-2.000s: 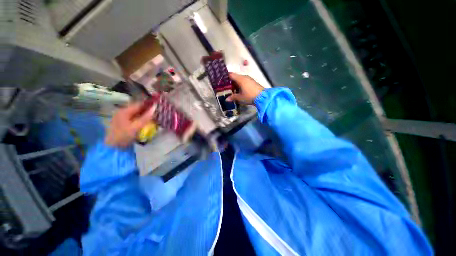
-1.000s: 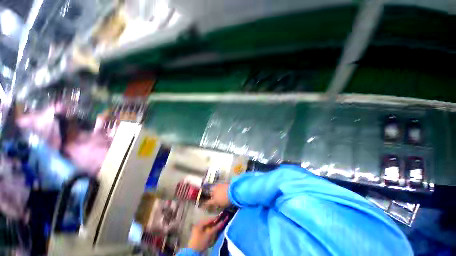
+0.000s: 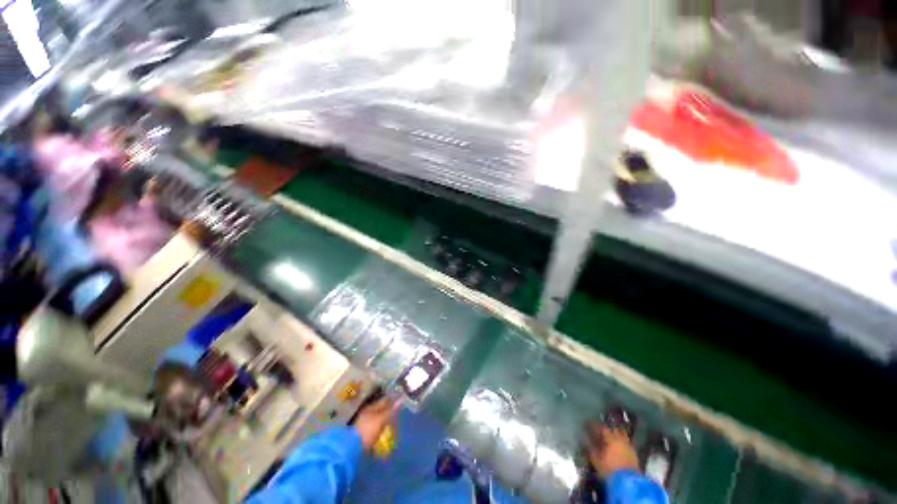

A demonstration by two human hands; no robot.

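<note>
My left hand [image 3: 372, 421] is at the lower centre, beside the machine's corner, with a small yellow round object [image 3: 384, 440] held against its fingers. A phone part [image 3: 420, 376] with a dark rim and white middle lies in a clear blister tray [image 3: 359, 325] just beyond that hand. My right hand [image 3: 612, 451] is over another clear tray [image 3: 502, 433] at the lower right, its fingers at a dark phone part [image 3: 620, 418]. Blur hides whether the fingers grip it. Another dark-and-white part [image 3: 659, 461] lies right of this hand.
The cream machine [image 3: 320, 379] stands at the left, with reddish and dark parts [image 3: 231, 372] on its bed. A pale post [image 3: 575, 246] rises behind the green bench [image 3: 472, 366]. A person in pink [image 3: 128, 231] is at the far left. Plastic-covered material [image 3: 393, 128] lies behind.
The view has swung from the machine to the trays. My hands have moved apart, the right one out over the tray. The red phone parts seen in both hands earlier no longer show there.
</note>
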